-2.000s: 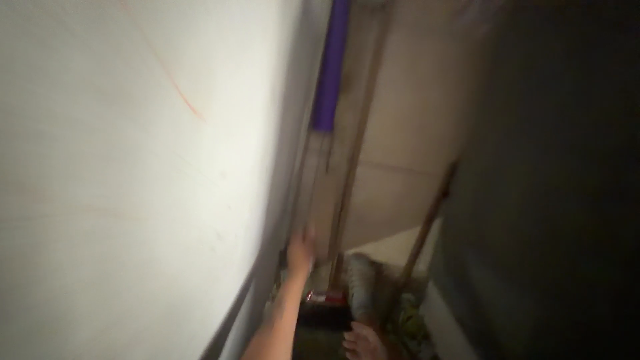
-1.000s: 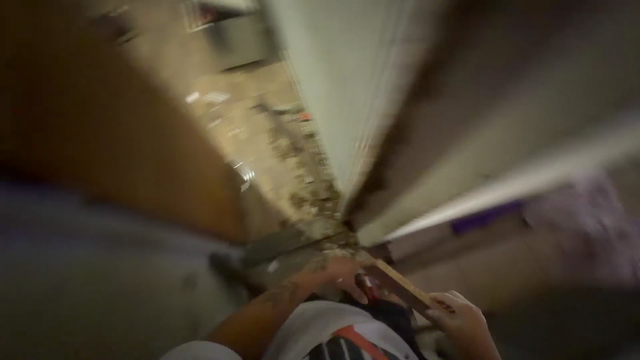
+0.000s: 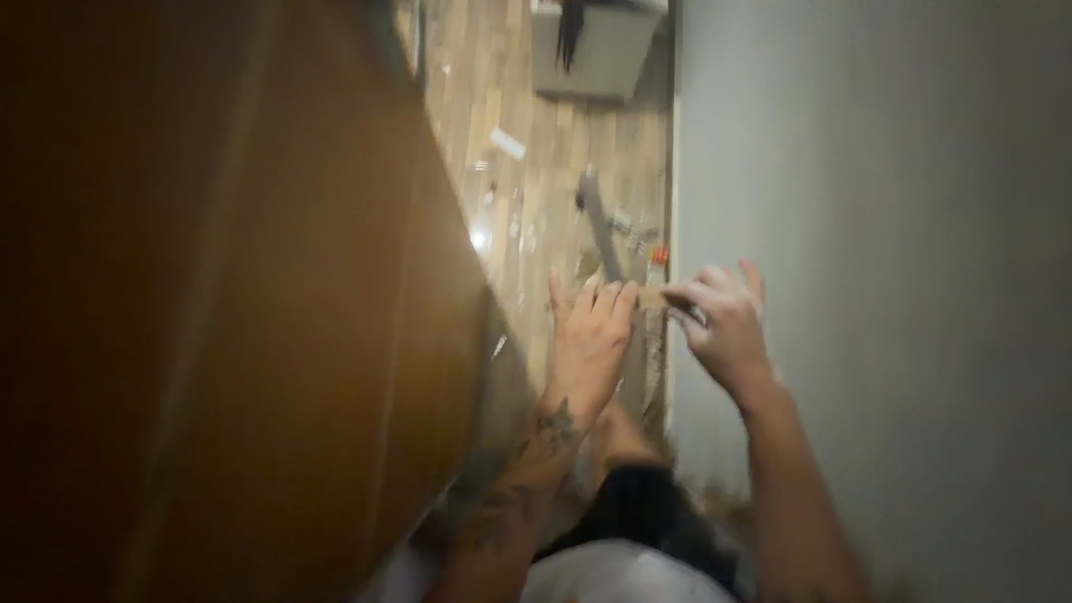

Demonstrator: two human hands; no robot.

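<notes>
A short, light brown strip (image 3: 650, 297), perhaps wood, spans the gap between my two hands. My right hand (image 3: 722, 322) pinches its right end between thumb and fingers. My left hand (image 3: 593, 335), seen from the back with fingers pointing away, lies at the strip's left end; its grip is hidden. Beyond my left hand, a long dark grey bar (image 3: 601, 226) lies on or above the wood-plank floor (image 3: 469, 109). The picture is blurred, so finer detail does not show.
A brown wooden door or panel (image 3: 276, 293) fills the left. A pale wall or door (image 3: 871, 209) stands close on the right. Farther off is a light bin or box (image 3: 595, 54) with dark material over its rim. White scraps (image 3: 507, 143) and debris litter the floor.
The view has swung strongly. One second ago a brown strip was between my hands near my body; now my hands are farther out in front, with a strip between them.
</notes>
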